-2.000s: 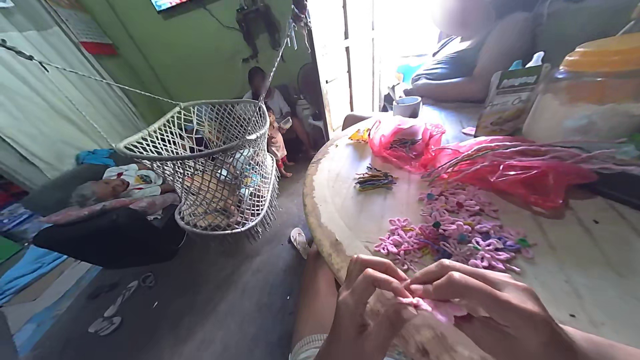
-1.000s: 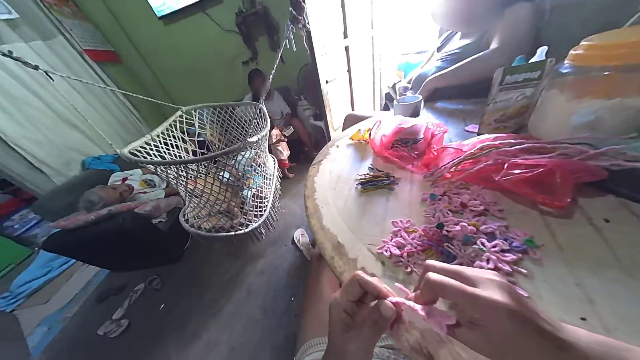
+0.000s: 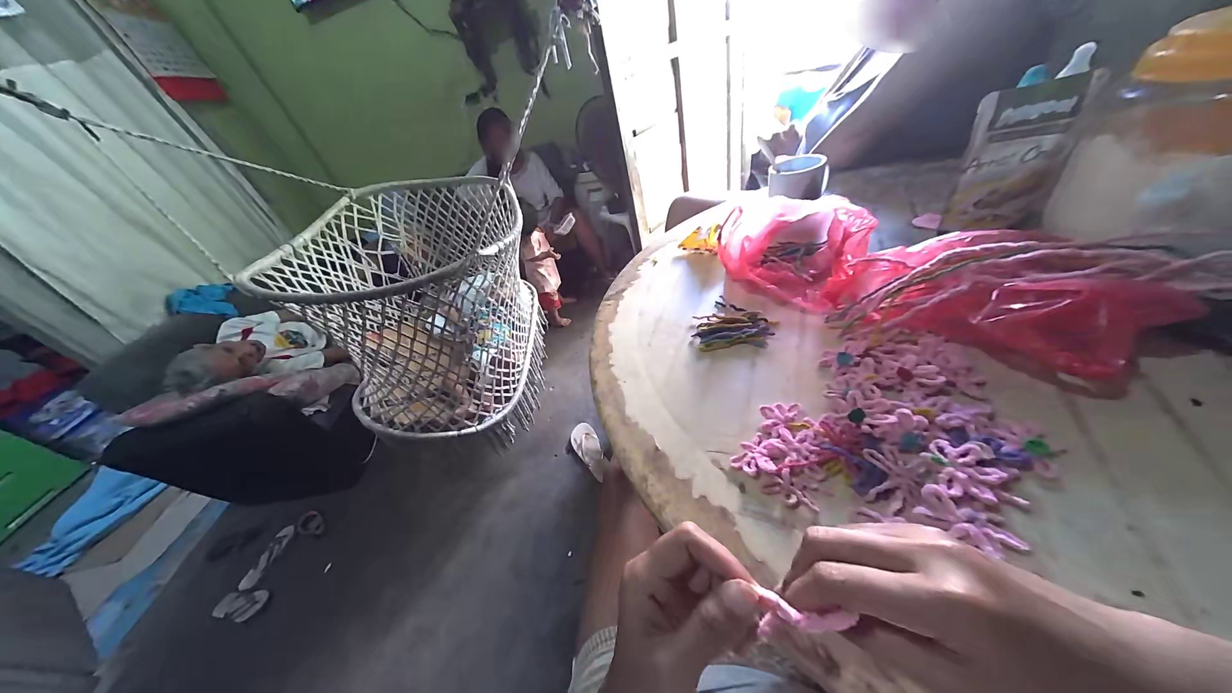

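At the lower edge of the head view, my left hand [image 3: 688, 606] pinches one end of a small pink looped yarn piece [image 3: 804, 619] between thumb and forefinger. My right hand [image 3: 890, 587] grips the same piece from the right, its fingertips close to the left ones. Both hands are at the near edge of the round table [image 3: 626, 385]. Just beyond them lies a pile of pink yarn flowers [image 3: 895, 423], with some blue, purple and green bits among them. A small bundle of dark and yellow yarn pieces [image 3: 733, 327] rests farther back on the tabletop.
Pink plastic bags [image 3: 1039, 308] with long yarn strands lie behind the flowers. A mug [image 3: 798, 177], a carton [image 3: 1015, 144] and a yellow-lidded jar [image 3: 1145, 164] stand farther back. A net hammock cradle [image 3: 433, 318] hangs at left. Other people are beside the cradle, behind it and across the table.
Both hands stay on the pink yarn piece while their fingers shift around it. The person across the table has moved toward the right.
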